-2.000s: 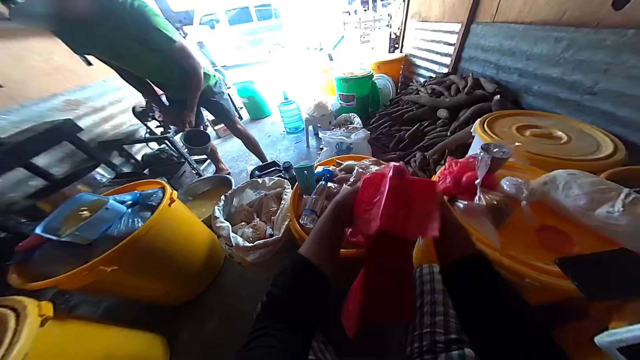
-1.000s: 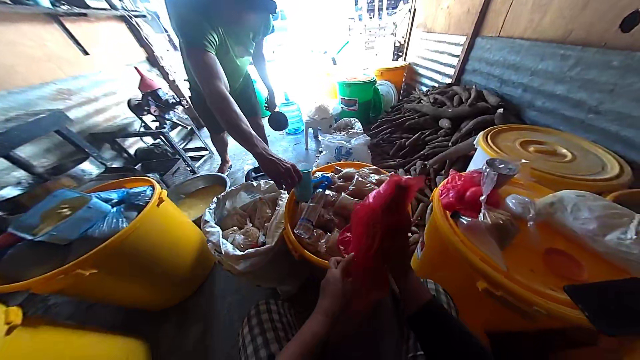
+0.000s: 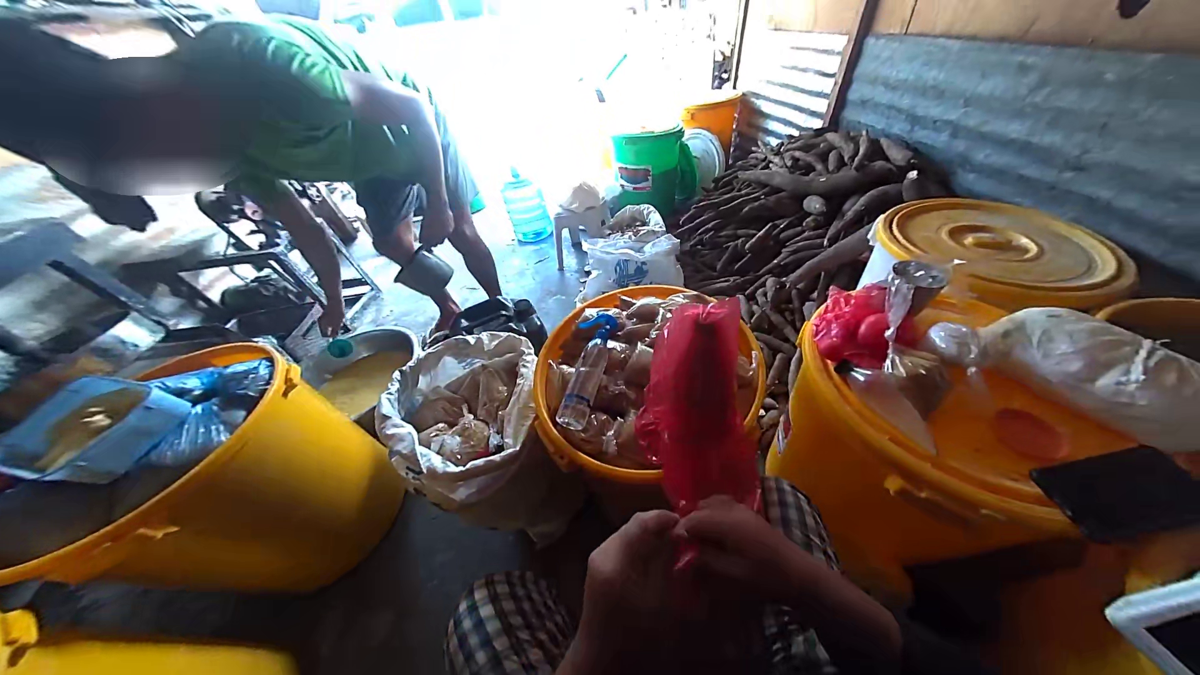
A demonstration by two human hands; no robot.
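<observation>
A red plastic bag (image 3: 698, 403) stands upright between my knees, its gathered lower end pinched by my left hand (image 3: 630, 572) and my right hand (image 3: 741, 544), which touch each other. Behind it is a yellow bucket (image 3: 548, 427) of small filled plastic bags, with a clear bottle with a blue top (image 3: 586, 375) lying on them. Just left of that bucket, a white woven sack (image 3: 403, 441) holds more filled bags. On the right, an orange lid (image 3: 994, 441) carries a pink bag of round things (image 3: 858, 323), a metal cup (image 3: 917, 281) and a large clear bag (image 3: 1097, 366).
A person in a green shirt (image 3: 319, 112) bends over a metal basin (image 3: 366, 375) at the left, holding a dark dipper (image 3: 425, 272). A yellow tub (image 3: 309, 487) stands nearer on the left. Brown root tubers (image 3: 797, 216) are heaped by the corrugated wall. A black flat object (image 3: 1116, 492) sits at the right.
The red bag, loosely held higher up two seconds ago, now stands upright with both hands at its lower end. The other person's hand has left the yellow bucket, and the person is bent over the basin.
</observation>
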